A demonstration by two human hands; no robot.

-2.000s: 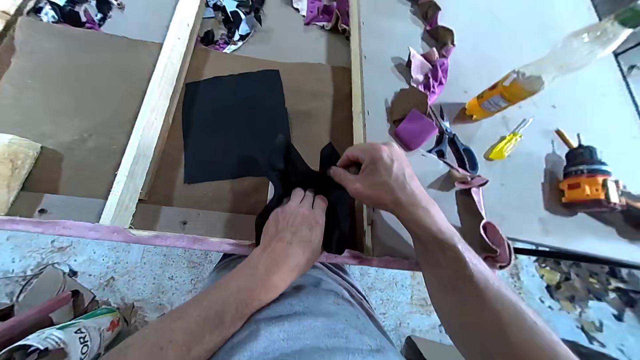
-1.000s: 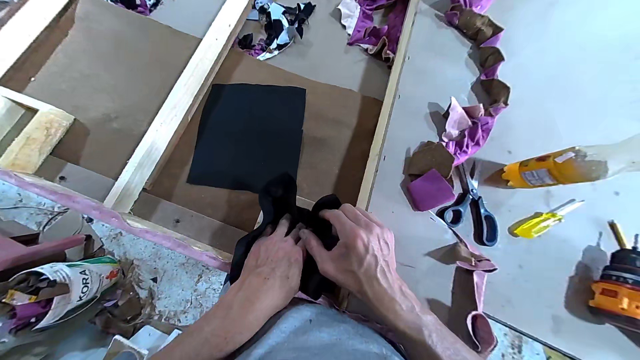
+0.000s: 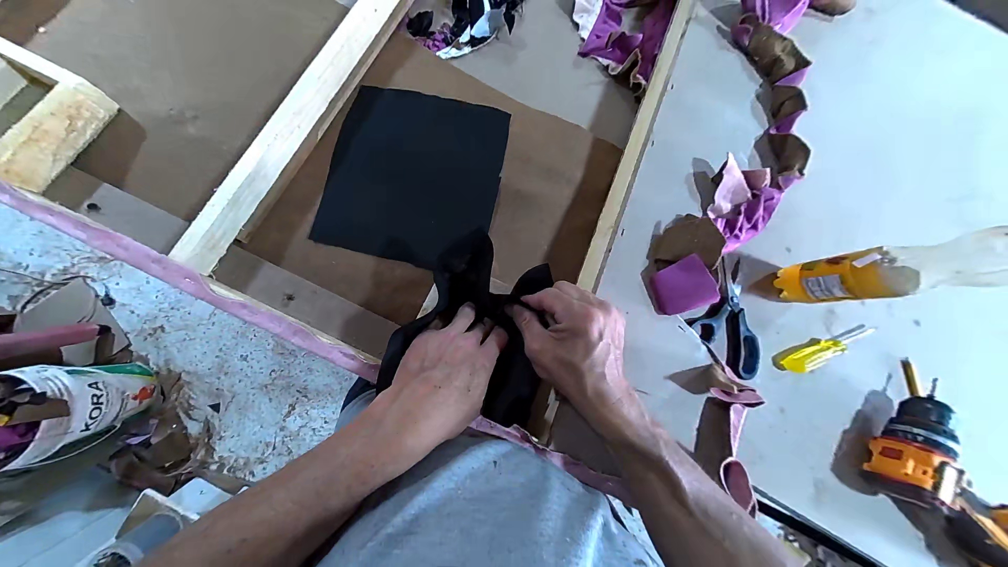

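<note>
Both hands work at a bunched black fabric piece (image 3: 465, 272) over the near rail of a wooden frame (image 3: 276, 134). My left hand (image 3: 453, 362) presses into the folds with bent fingers. Close on its right, my right hand (image 3: 575, 331) pinches a raised fold between thumb and fingers. The fabric hides some fingertips. A flat black fabric square (image 3: 417, 173) lies beyond them on brown board inside the frame. Pink material (image 3: 197, 283) covers the frame's near edge.
On the grey table (image 3: 890, 157) at right are dark-handled scissors (image 3: 732, 331), a yellow-handled screwdriver (image 3: 819, 350), a plastic bottle (image 3: 850, 276), an orange and black cordless drill (image 3: 913, 449) and purple fabric scraps (image 3: 748, 205). A white bucket of scraps (image 3: 87, 409) stands at lower left.
The view has shifted. My right hand is lower and closer to my left hand than two seconds ago, and both remain on the bunched black fabric.
</note>
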